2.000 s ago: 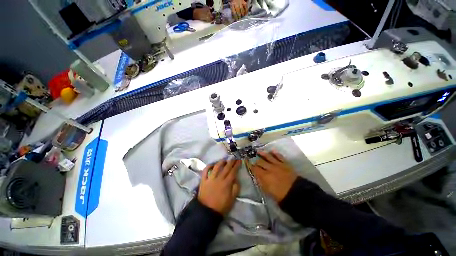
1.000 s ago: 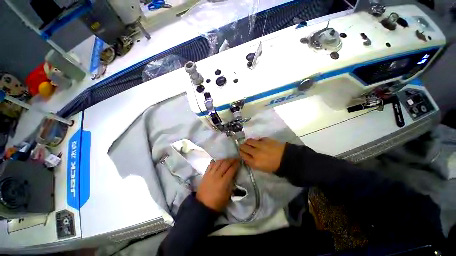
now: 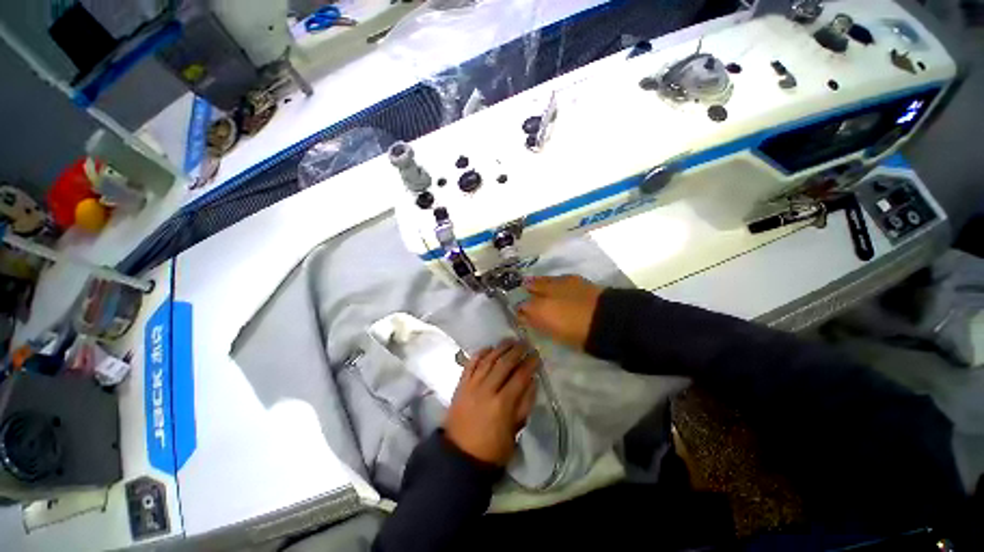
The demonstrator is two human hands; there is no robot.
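Note:
The light grey garment piece (image 3: 283,313) lies on the white table and runs under the sewing machine head (image 3: 604,162). My left hand (image 3: 494,401) lies on the fabric, fingers together, left of the zipper (image 3: 561,426), which curves down towards the table's front edge. My right hand (image 3: 561,308) is just right of the presser foot (image 3: 504,283), its fingertips at the fabric beside the foot; its grip is partly hidden. A whitish patch (image 3: 423,356) shows left of my left hand. The needle tip is too small to tell.
Small dark tools (image 3: 804,216) lie under the machine arm at right. Clear plastic (image 3: 459,65) lies behind the machine. Blue-handled scissors (image 3: 327,18) lie on the opposite table. A box of small items (image 3: 111,307) stands at left. More grey cloth (image 3: 950,313) is at the right edge.
Since two seconds ago the zipper's lower part has bent into a curve and the whitish patch is more exposed. Lately my right hand moved up to the foot, and my left hand slightly right.

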